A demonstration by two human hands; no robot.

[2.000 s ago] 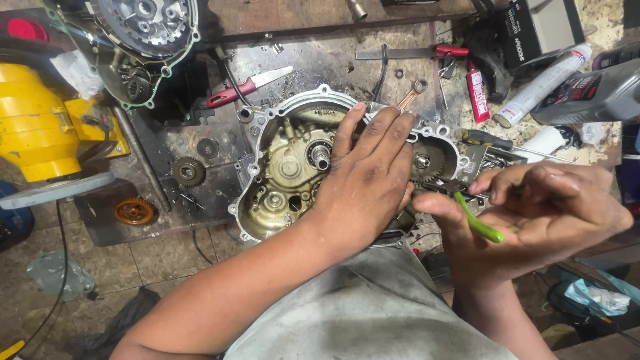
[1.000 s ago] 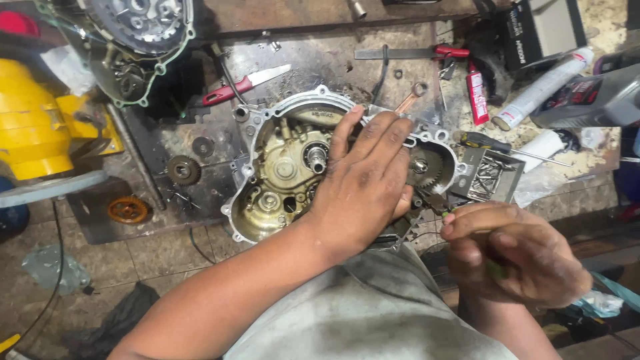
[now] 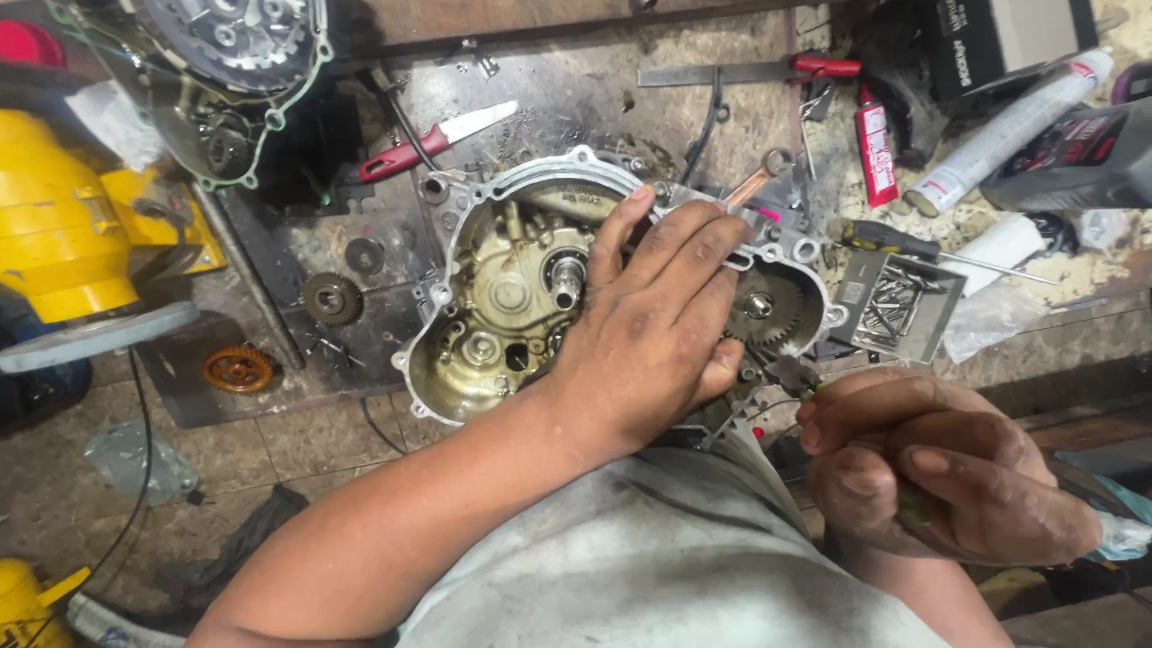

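An open metal engine crankcase (image 3: 504, 288) lies at the middle of the bench, against my body. My left hand (image 3: 639, 333) rests spread across it, fingers over its upper middle part. A toothed gear (image 3: 760, 310) sits in the case's right chamber, beside my left fingers. My right hand (image 3: 936, 459) is closed around green-handled pliers (image 3: 792, 373), whose dark jaws reach to the case's lower right edge; most of the handles are hidden by my fingers. What the jaws touch is unclear. A connecting rod (image 3: 756, 180) stands up behind my left fingertips.
Left lie a loose steel gear (image 3: 331, 299), an orange gear (image 3: 238, 369), a red-handled knife (image 3: 441, 139) and a yellow grinder (image 3: 63, 207). Right are a tray of small metal parts (image 3: 900, 310), a screwdriver (image 3: 886, 238), a red tube (image 3: 875, 153) and a spray can (image 3: 1008, 130). Another engine cover (image 3: 270, 117) stands upper left.
My right hand has closed around the green handles; two seconds ago its fingers were more open with a handle showing. My left hand has stayed on the crankcase.
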